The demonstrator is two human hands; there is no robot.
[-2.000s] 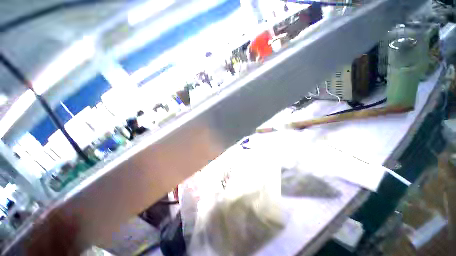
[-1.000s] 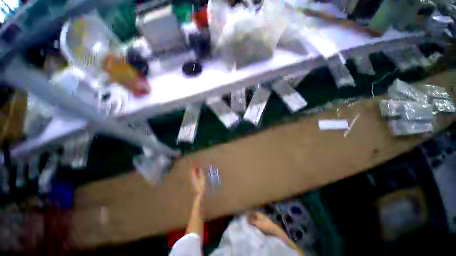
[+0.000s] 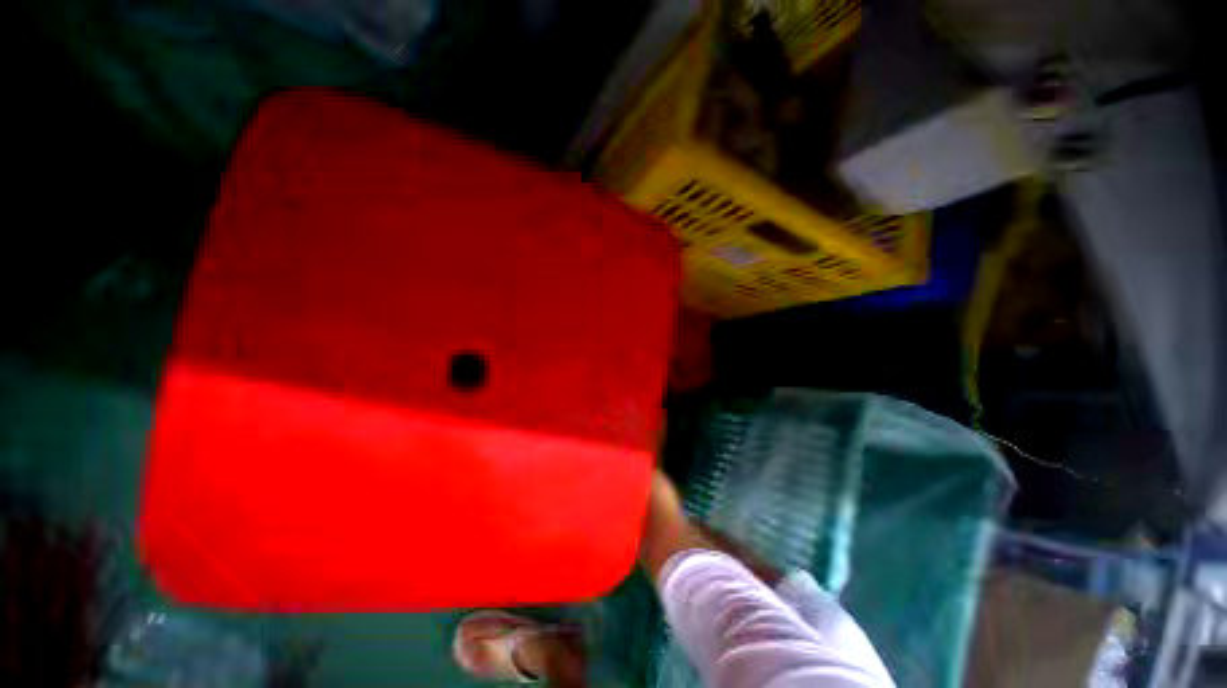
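A red plastic stool (image 3: 464, 269) fills the left and middle of the view, very close, its square top with a small dark centre hole facing me. The lower part of the top is brightly lit. My right hand (image 3: 666, 522), below a white sleeve, is at the stool's lower right edge; its fingers are mostly hidden behind the seat, and it appears to grip it. My left hand is not identifiable in view.
A yellow slatted crate (image 3: 754, 235) is at the upper right, with a white box (image 3: 935, 148) beside it. A green basket with a clear liner (image 3: 908, 538) stands right of my arm. A skin-coloured shape, possibly a sandalled foot (image 3: 518, 648), shows at the bottom. Green floor lies below.
The view has swung from the workbench down to the floor area. The red stool, only partly visible low in the earlier view, now fills much of the picture, with my right hand at its edge.
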